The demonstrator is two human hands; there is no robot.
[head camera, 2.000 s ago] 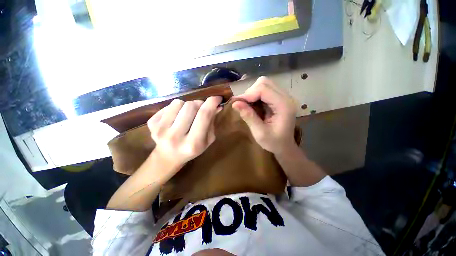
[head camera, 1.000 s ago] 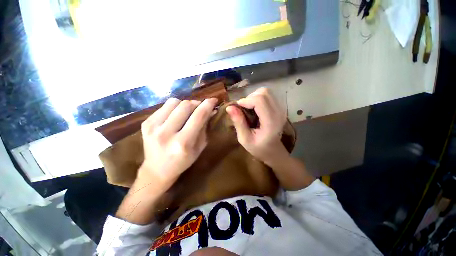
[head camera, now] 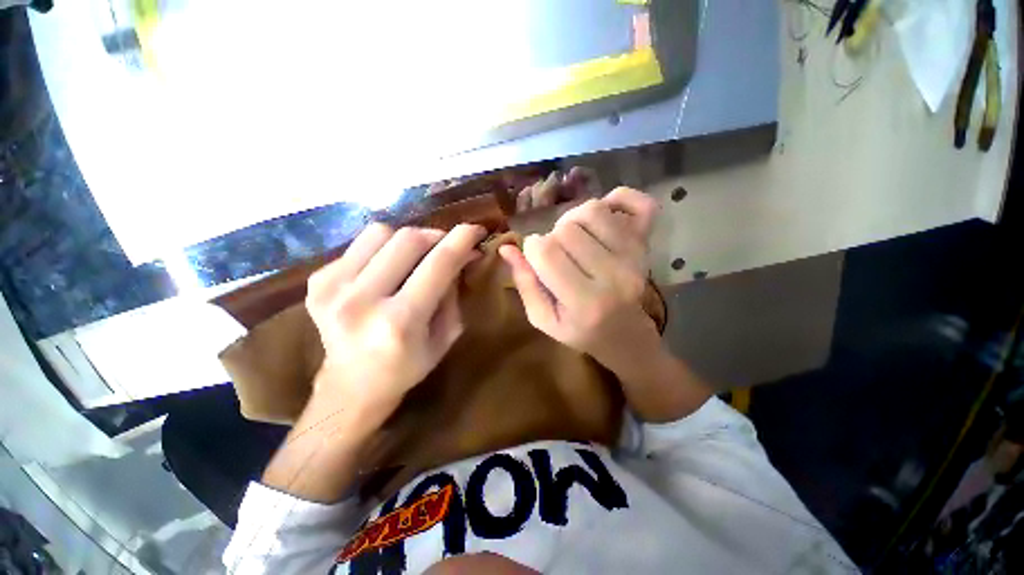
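A tan-brown bag body [head camera: 517, 388] lies over my lap and against the table's front edge. A darker reddish-brown strip [head camera: 264, 294] runs along its far edge, on the table's front. My left hand [head camera: 387, 309] grips the bag's edge near the middle, fingers bent over it. My right hand [head camera: 584, 275] pinches the same edge just to the right, thumb and fingers together. The fingertips are close to each other, and the material between them is mostly hidden.
The clamp frame with yellow tape [head camera: 595, 81] lies on the machine bed beyond the hands, partly washed out by glare. At the table's right are pliers [head camera: 979, 79], a white cloth [head camera: 926, 45], dark snips [head camera: 844, 16] and loose thread. Shiny metal bed [head camera: 303, 238] lies beyond the strip.
My right hand has turned, its fingers now curled over with the back of the hand showing more. Both hands still hold the bag edge. The view has shifted slightly.
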